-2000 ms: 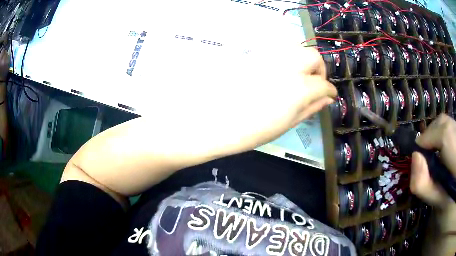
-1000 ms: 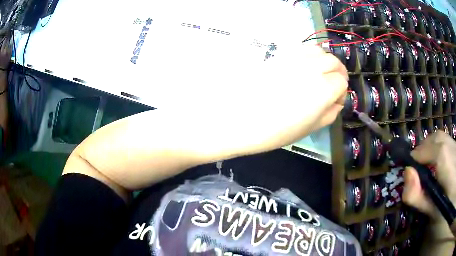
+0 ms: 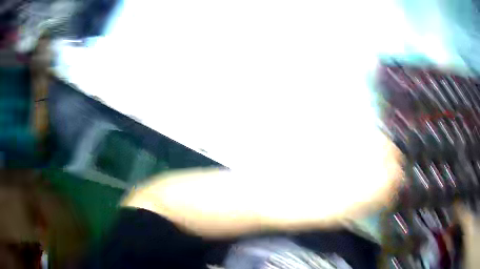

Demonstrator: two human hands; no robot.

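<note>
The view is heavily blurred and overexposed. The divided tray (image 3: 392, 231) of dark round speakers (image 3: 434, 176) stands at the right. My left hand (image 3: 387, 168) is at the tray's left edge, its forearm reaching in from the lower left; its fingers are washed out, so its grip cannot be told. A strip of my right hand or wrist (image 3: 467, 231) shows blurred at the right rim, cut off by the edge. The soldering iron is not visible. Blurred white and red connector leads (image 3: 434, 226) lie in the tray's lower part.
The bench's white sheet (image 3: 237, 73) is glaring white across the middle. Below its front edge are a pale stool-like frame (image 3: 81, 152) and the green floor (image 3: 79, 199). Brown shapes, perhaps cardboard, are at the lower left. My printed clothing (image 3: 289, 255) shows at the bottom.
The view has swung, so the tray and both hands sit further right and lower. The right hand has mostly left the picture, and the iron is no longer seen.
</note>
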